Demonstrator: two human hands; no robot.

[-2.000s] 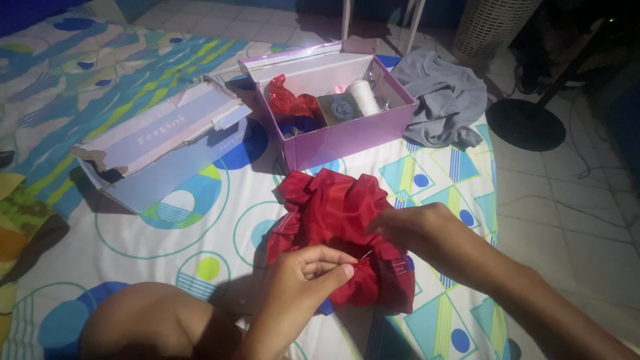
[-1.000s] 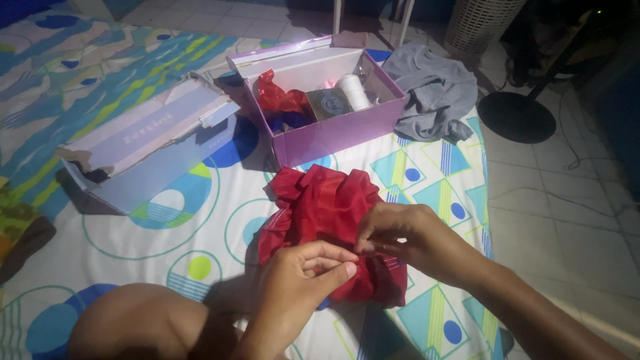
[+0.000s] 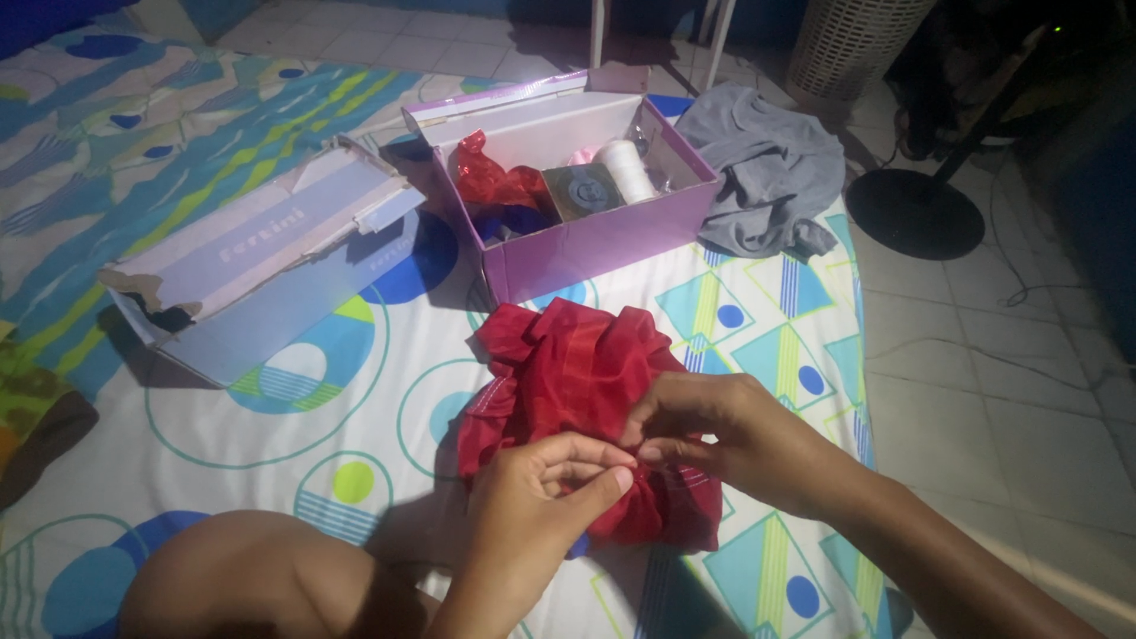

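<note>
Red fabric with light stitching lines point(image 3: 577, 364) lies bunched on the patterned bed sheet point(image 3: 257, 444). Over its lower part, my left hand point(image 3: 550, 497) has thumb and index finger pinched together. My right hand point(image 3: 710, 426) is just to the right, its thumb and fingertips closed close to the left fingertips. Whatever is between the fingertips is too small to make out. Beyond the fabric stands an open purple cardboard box point(image 3: 603, 244) holding a white thread spool point(image 3: 627, 171), shiny red material point(image 3: 497, 177) and a dark square box point(image 3: 584, 193).
A worn pale-blue cardboard box point(image 3: 266, 293) sits at the left. Grey cloth point(image 3: 763, 169) lies beside the purple box at the bed's edge. On the tiled floor are a round black stand base point(image 3: 916, 213) and a wicker basket point(image 3: 852, 44). A bent knee point(image 3: 257, 577) is at lower left.
Two seconds ago my right hand was raised and blurred, apart from the left, with a thin needle-like thing at the left fingertips. Now its fingertips are down by the left ones.
</note>
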